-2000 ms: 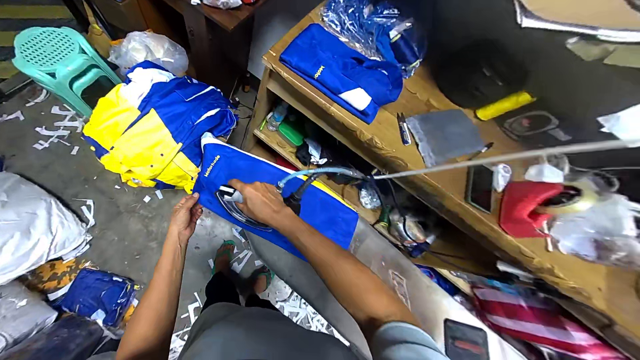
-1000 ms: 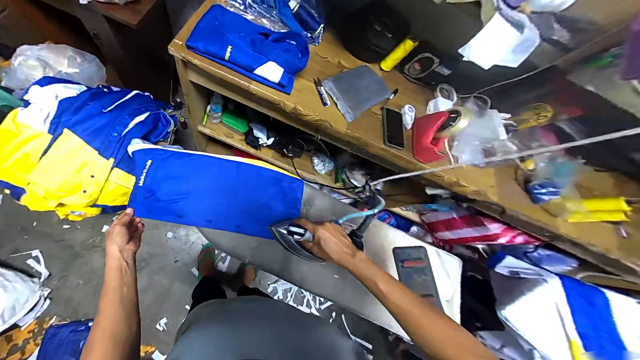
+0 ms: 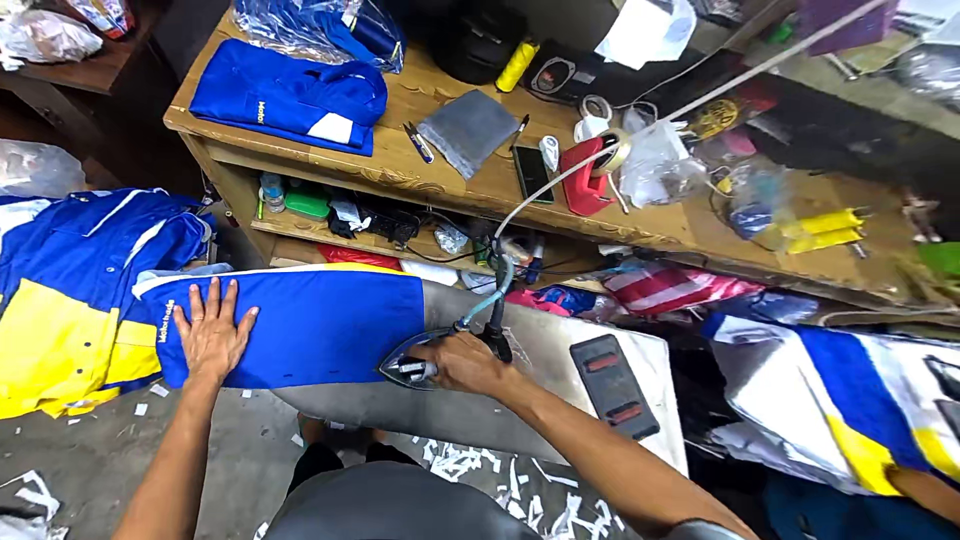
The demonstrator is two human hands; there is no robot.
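Blue fabric with a white and yellow edge (image 3: pixel 315 319) lies flat along the grey ironing board (image 3: pixel 360 412). My left hand (image 3: pixel 214 334) rests on its left end, palm down and fingers spread, beside some stitched lettering. A steam iron (image 3: pixel 409 367) stands at the fabric's right end, with my right hand (image 3: pixel 461 364) closed around its handle. A light-blue hose (image 3: pixel 487 300) and a dark cord rise from the iron. Right of that hand, a dark iron rest (image 3: pixel 615 386) lies on the board's pale end. The iron's soleplate is hidden.
Behind the board runs a wooden bench (image 3: pixel 390 157) with a folded blue garment (image 3: pixel 292 97), a grey cloth (image 3: pixel 469 131), a phone (image 3: pixel 532 174) and a red tape dispenser (image 3: pixel 587 176). Blue and yellow garments (image 3: pixel 67 300) are piled at left. Another person's arm (image 3: pixel 926 491) shows at lower right.
My left hand has gone from the fabric's lower left edge to flat on top of it. The iron has moved from the fabric's left part to its right end. The view has shifted.
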